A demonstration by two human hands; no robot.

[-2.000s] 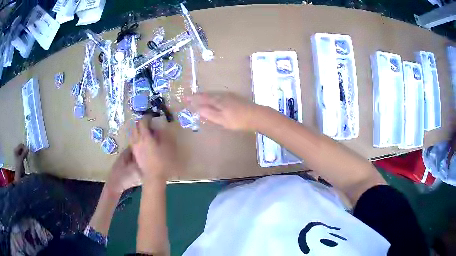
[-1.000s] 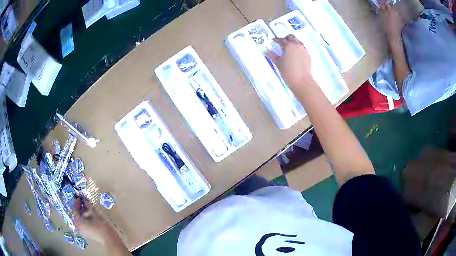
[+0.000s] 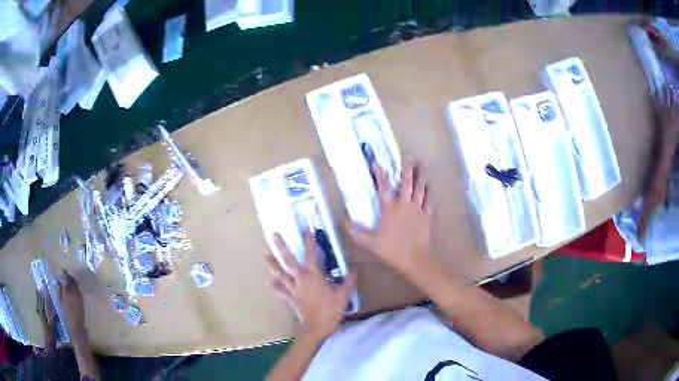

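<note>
My left hand (image 3: 314,289) lies over the lower part of a white blister tray (image 3: 281,192), fingers spread. A dark cable (image 3: 324,253) shows in that tray beside the fingers. My right hand (image 3: 402,227) lies over the lower part of a second white tray (image 3: 336,111), fingers apart; a dark part shows near its fingertips. I see nothing clearly gripped in either hand, but the palms hide what is under them. A third tray (image 3: 476,212) has a black cable (image 3: 503,175) lying across it.
Two more trays, one of them here (image 3: 551,186), stand at the right. A heap of bagged rods and small parts (image 3: 141,231) lies at the left. Another person's hand (image 3: 72,290) is at the far left, and an arm (image 3: 659,164) at the far right. White boxes (image 3: 123,63) lie beyond the brown worktop.
My left hand has moved from the heap onto the nearest tray. My right hand has moved left from the farther trays. A black cable now shows across the third tray. The view has turned.
</note>
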